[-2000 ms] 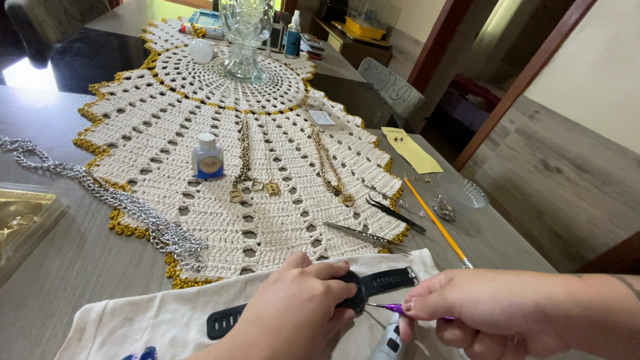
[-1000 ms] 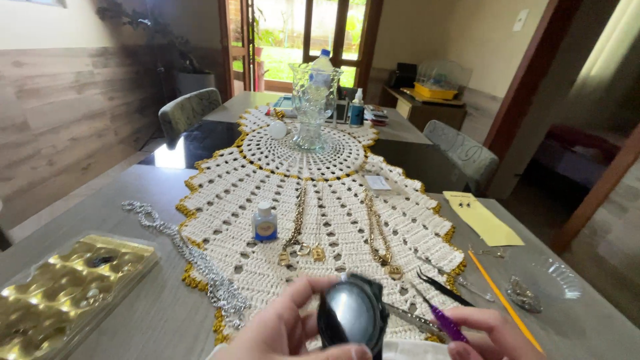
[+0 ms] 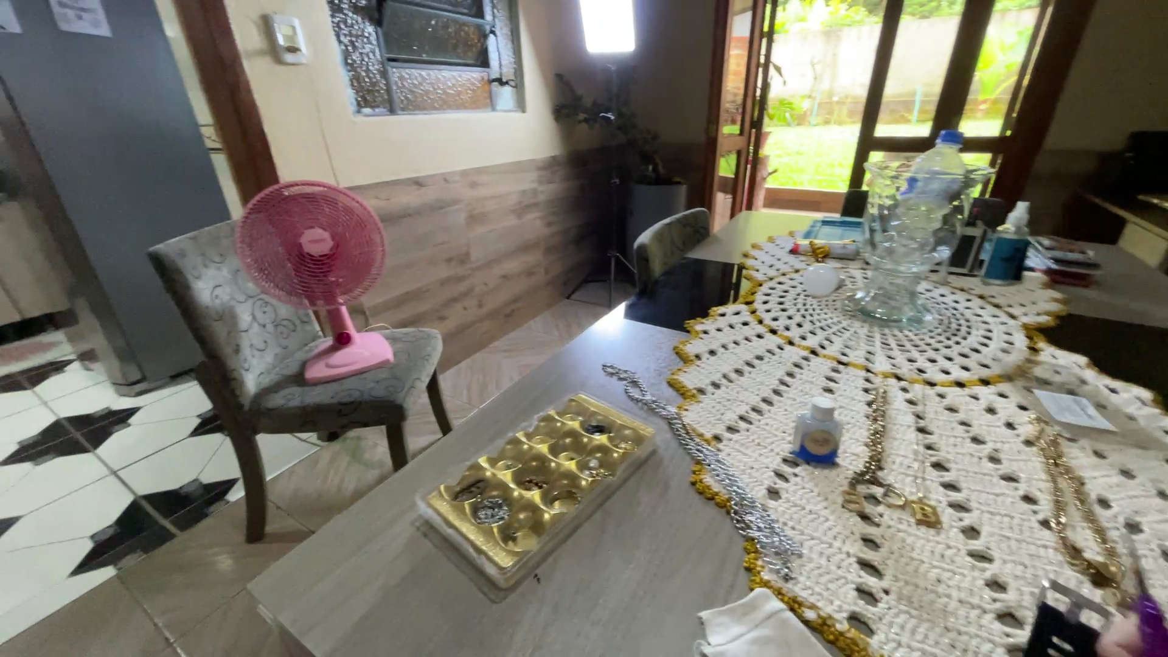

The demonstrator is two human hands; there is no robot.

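Observation:
At the bottom right corner, a fingertip of what looks like my right hand (image 3: pixel 1121 635) rests against a purple-handled tool (image 3: pixel 1152 624), whose thin tip points up. The rest of that hand is cut off by the frame. Just left of it stands a black watch strap with a metal buckle (image 3: pixel 1063 617); the watch case is hidden. My left hand is out of view. Gold-coloured chains (image 3: pixel 1063 511) lie on the crocheted runner (image 3: pixel 912 584) above the strap. A small white-capped bottle with a blue base (image 3: pixel 818 432) stands further left, near another chain with pendants (image 3: pixel 874 456).
A gold tray of small parts (image 3: pixel 538 484) lies near the table's left edge. Silver chain (image 3: pixel 703 456) runs beside the runner; white cloth (image 3: pixel 757 625) lies at the front. A glass vase holding a bottle (image 3: pixel 899 265) stands behind. A pink fan (image 3: pixel 315 251) sits on a chair (image 3: pixel 219 319).
The view has swung far left, bringing the fan and chair in and leaving most of both hands outside. One second ago my left hand held the watch up, with the purple tool in my right.

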